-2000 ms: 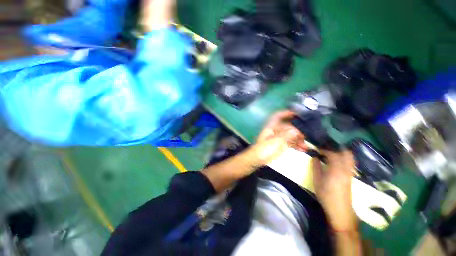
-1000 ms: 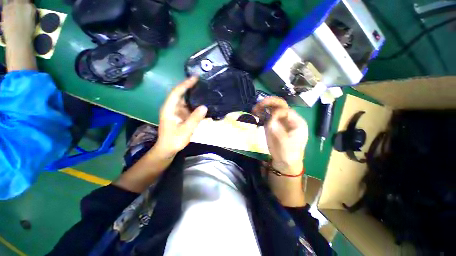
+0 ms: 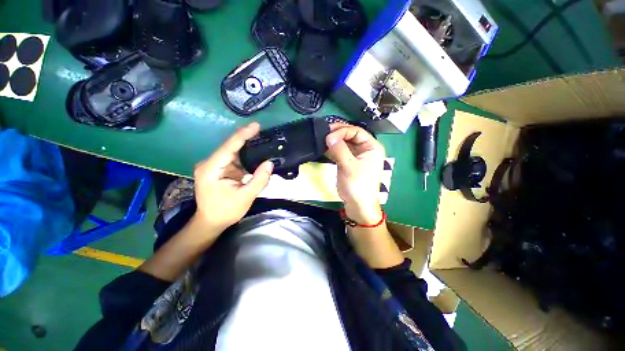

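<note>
A black oval plastic housing is held level between my hands above the bench's front edge. My left hand grips its left end, thumb on the near side. My right hand has its thumb and fingers at the right end; whether a pad is under them cannot be told. A pale liner sheet lies beneath, partly hidden by my hands, with black pads at its right end. Another glossy housing with a round hub lies just beyond the held one.
Black units are heaped at the left and back. A white and blue screw feeder stands right of centre, an electric screwdriver beside it. An open carton of black parts is at the right. A blue-sleeved person is at the left.
The held housing is raised and turned, its long side now across the view. My right hand has moved from over the liner sheet to the housing's right end. The view has shifted slightly.
</note>
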